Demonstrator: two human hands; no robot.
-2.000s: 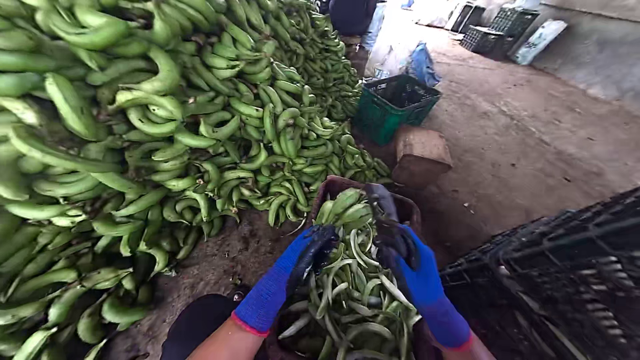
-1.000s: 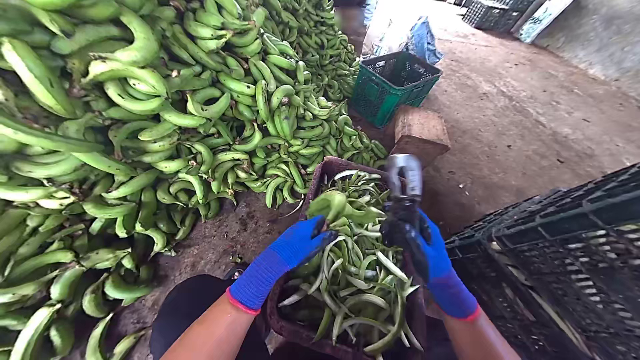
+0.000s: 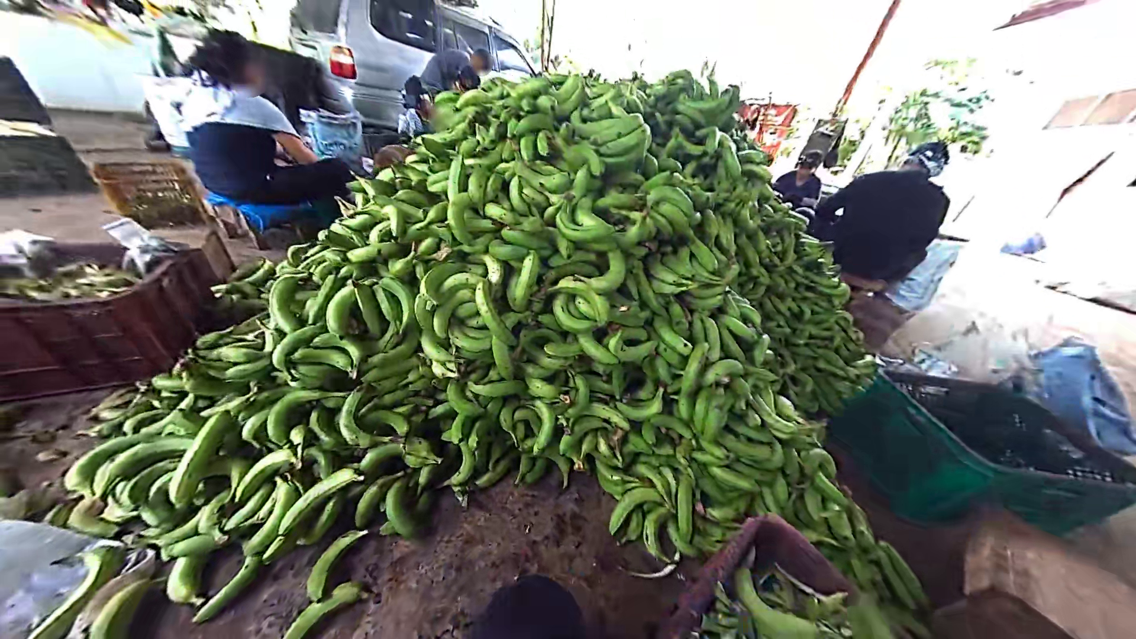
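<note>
Neither my left hand nor my right hand shows in the head view now. A tall heap of green bananas or plantains (image 3: 532, 293) fills the middle of the view, with loose ones spread on the ground at its lower left. At the bottom right, partly cut off by the frame, a dark reddish crate (image 3: 768, 541) holds green peels or fruit. Whatever my hands hold or touch is hidden below the frame.
A green plastic crate (image 3: 941, 461) and a brown block (image 3: 1047, 568) stand at right. At left are a dark red crate (image 3: 106, 324) and a seated person (image 3: 244, 142). Another person (image 3: 883, 222) sits behind the heap's right side. A silver van (image 3: 390, 53) is parked behind.
The view has swung up and left to the heap. Both gloved hands, earlier over the crate of peels, the right with a metal-ended tool, have left the frame.
</note>
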